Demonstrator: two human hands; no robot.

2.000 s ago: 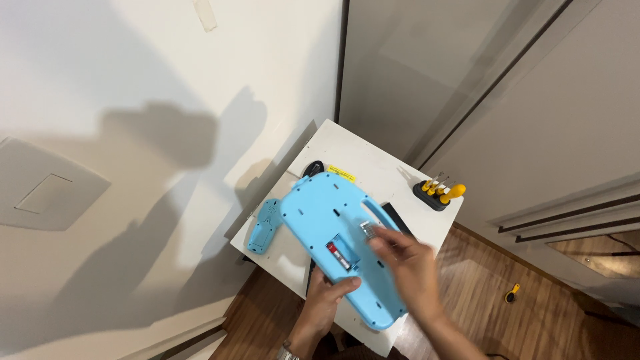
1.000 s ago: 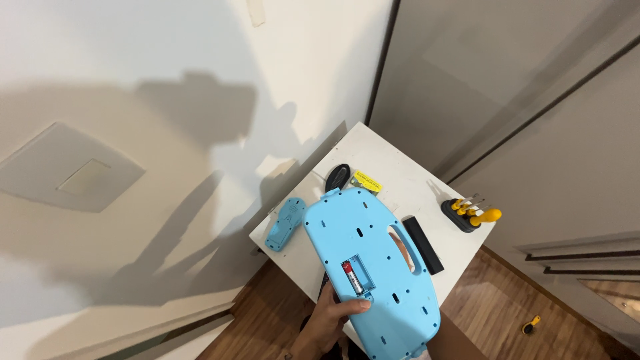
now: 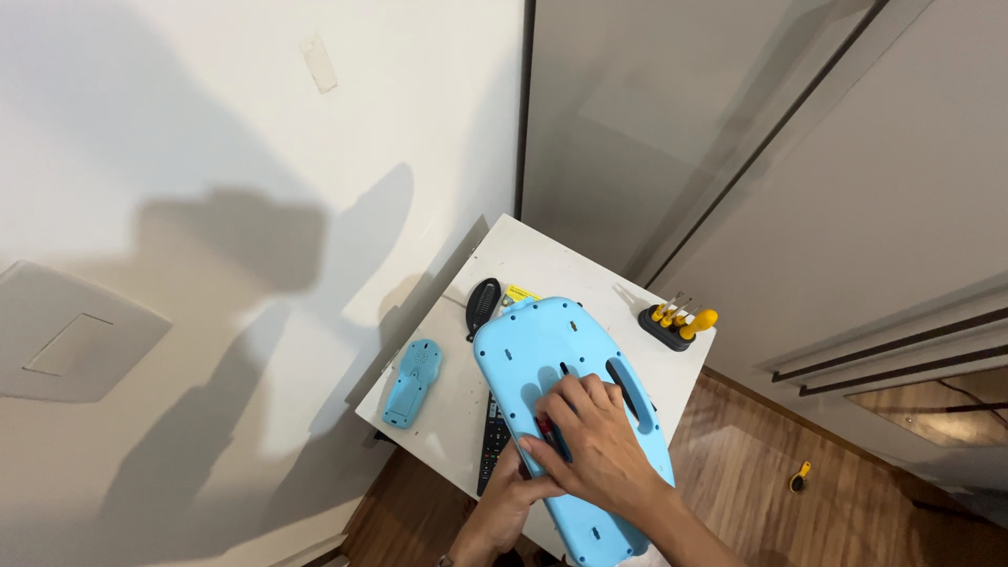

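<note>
A light-blue plastic toy [image 3: 579, 339] with a carry handle and screw holes is tilted back side up over a small white table. My left hand [image 3: 508, 496] grips its lower left edge, thumb on top. My right hand [image 3: 591, 433] lies over the battery compartment, fingers curled down into it; what the fingertips touch is hidden. Part of a red and dark battery [image 3: 546, 429] shows in the compartment beside those fingers.
The white table [image 3: 535, 248] also bears a smaller blue plastic toy [image 3: 413, 384], a black oval brush [image 3: 482, 305], a yellow package [image 3: 520, 294], a black remote control [image 3: 493, 441] and a stand of yellow-handled screwdrivers [image 3: 668, 327]. A yellow-and-black brush [image 3: 800, 478] lies on the wooden floor.
My right hand, out of clear sight at the compartment one second ago, is now over it. Two seconds ago it held a small item above the toy. The remote control now shows beneath the toy.
</note>
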